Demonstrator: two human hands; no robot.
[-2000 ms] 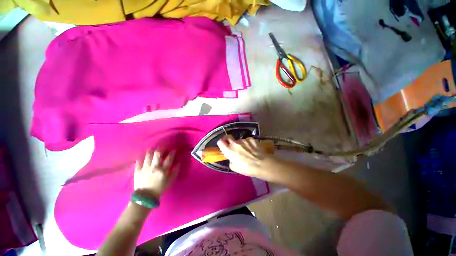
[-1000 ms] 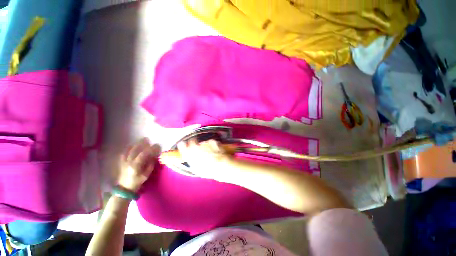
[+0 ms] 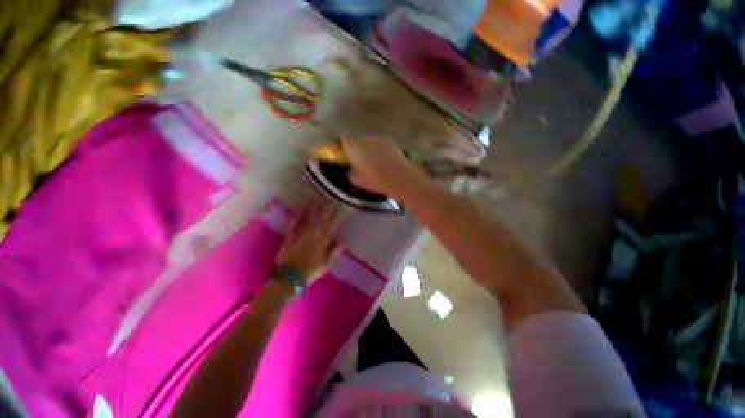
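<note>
The steam iron (image 3: 355, 186), with a dark plate and pale rim, is on the pale ironing table just beyond the strip-edged end of the near pink panel (image 3: 274, 326). My right hand (image 3: 365, 163) is blurred and closed around its orange handle. My left hand (image 3: 310, 237) lies on the end of the near pink panel, between its pale strips, close to the iron. Another pink pile (image 3: 90, 237) with pale strips at its end lies at the left.
Scissors (image 3: 286, 91) with red and yellow loops lie beyond the iron. Mustard fabric (image 3: 73, 98) is at the far left. A reddish iron rest (image 3: 441, 69) stands at the table's far edge. The tan hose (image 3: 600, 122) hangs at the right.
The view has turned to the right. The iron in my right hand has moved off the pink panel towards its strip-edged end. My left hand has moved onto that end.
</note>
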